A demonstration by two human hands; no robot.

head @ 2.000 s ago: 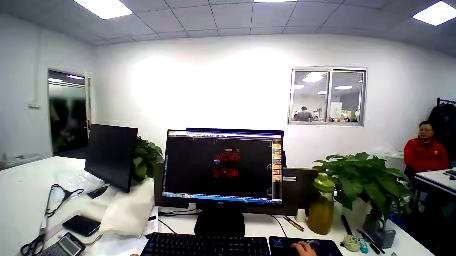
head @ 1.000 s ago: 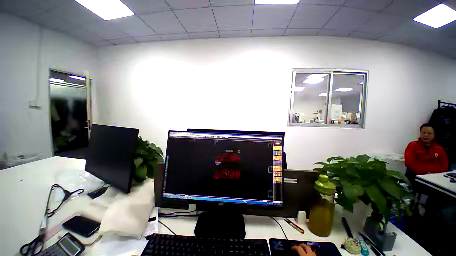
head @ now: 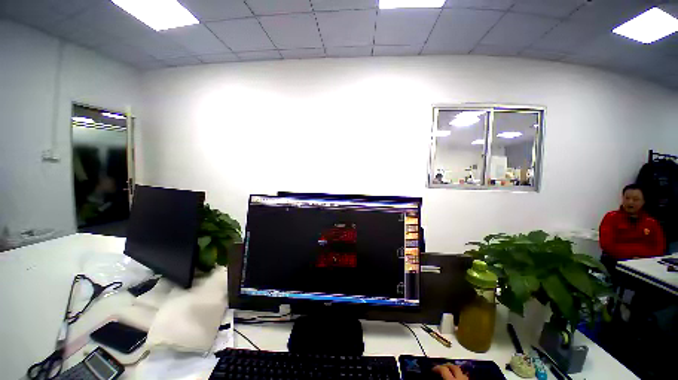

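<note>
The monitor stands straight ahead, its black screen showing small red outlines and an orange-yellow strip at the right. The keyboard lies below it, cut off by the bottom edge. My right hand rests on the dark mouse pad right of the keyboard, cut off by the bottom edge; only some fingers show. The mouse cannot be made out, so what the hand holds is unclear. My left hand is not in view.
A blank monitor, white cloth, phone and calculator are left. A water bottle, pens and potted plant are right. A person in red sits far right.
A fingertip of my left hand at the bottom edge, left of the keyboard, has gone out of view. My right hand stays on the pad. The seated person's head has turned.
</note>
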